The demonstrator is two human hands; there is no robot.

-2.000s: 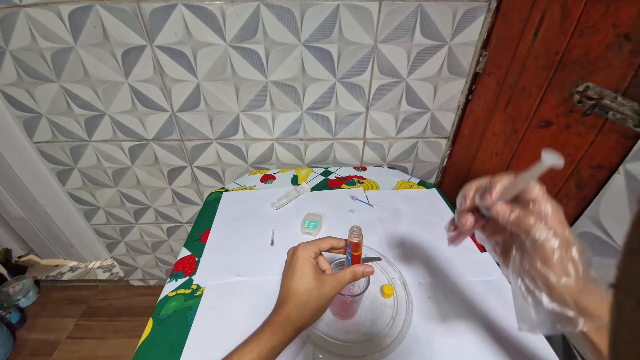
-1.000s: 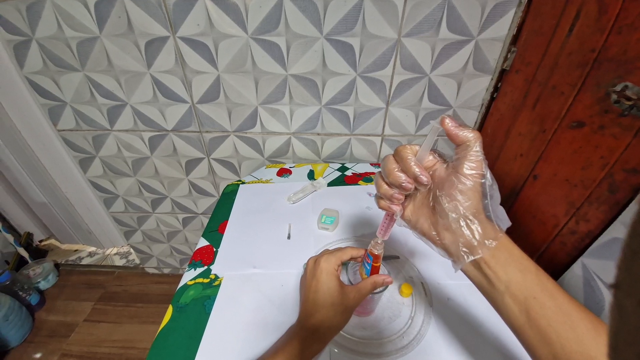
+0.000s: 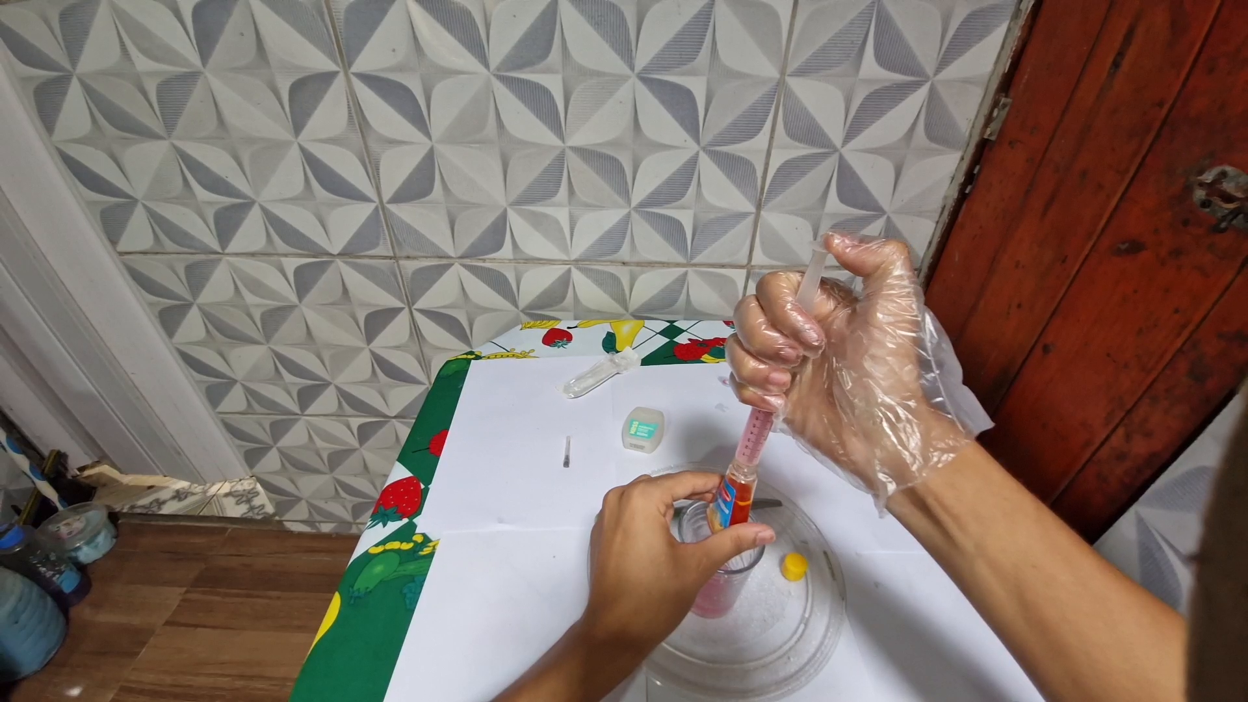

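Note:
My bare left hand (image 3: 663, 546) grips a small bottle (image 3: 733, 499) with orange-red contents and a blue-and-red label, tilted above a clear glass (image 3: 720, 590). Pink liquid shows low in the glass, which stands on a round clear glass plate (image 3: 829, 624). In a thin clear plastic glove, my right hand (image 3: 838, 341) is closed around a plastic syringe (image 3: 756, 436) that has pink contents and marks on its barrel. The syringe's lower end is at the bottle's mouth; its tip is hard to make out. A yellow cap (image 3: 794, 566) lies on the plate.
White paper (image 3: 497, 575) covers much of the fruit-patterned tablecloth (image 3: 361, 604). On the paper are a small dental floss box (image 3: 643, 429), a clear plastic tube-like item (image 3: 600, 374) and a thin metal-tipped piece (image 3: 566, 451). A tiled wall (image 3: 575, 146) stands behind, a red wooden door (image 3: 1092, 244) at right.
My right hand has come from the right with the syringe, whose lower end is now at the bottle's mouth. My left hand still holds the bottle by the glass. The view has shifted somewhat.

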